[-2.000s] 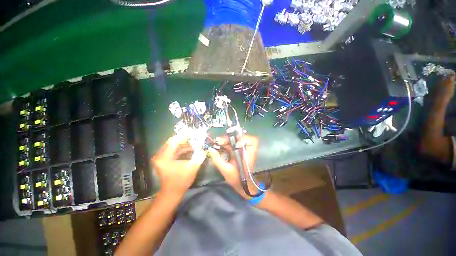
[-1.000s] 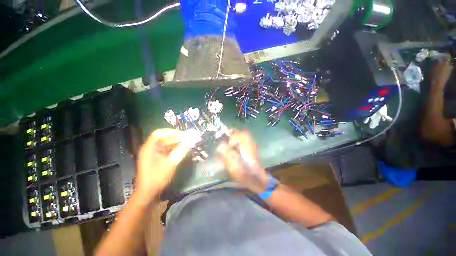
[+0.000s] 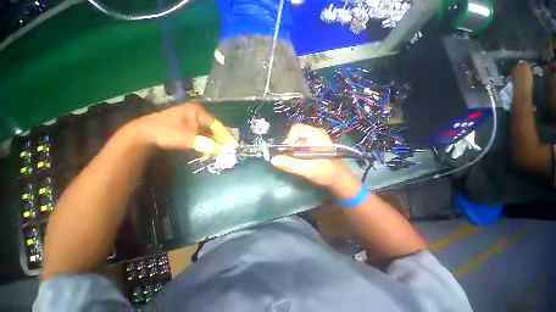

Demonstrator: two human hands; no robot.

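Observation:
My left hand (image 3: 204,131), with yellow finger cots on its fingertips, reaches over the mat from the left and holds a small white part with wires (image 3: 224,159). My right hand (image 3: 305,155) holds the soldering iron (image 3: 308,150) level, its front end pointing left toward the white part. Whether the tip touches it cannot be told. Another white part (image 3: 260,126) lies just above the iron's front end. Glare hides fine detail between the hands.
The fume hood (image 3: 256,70) stands behind the hands. A pile of lead wires (image 3: 359,116) lies right, beside the soldering station (image 3: 460,127). The component tray (image 3: 36,241) is left, partly behind my left arm. White parts (image 3: 366,13) and a solder spool (image 3: 474,15) are at the back. Another person's arm (image 3: 525,122) shows right.
My left hand has swung up and now reaches in from the upper left, its forearm over the tray. My right hand has turned, bringing the iron from upright to level, pointing left.

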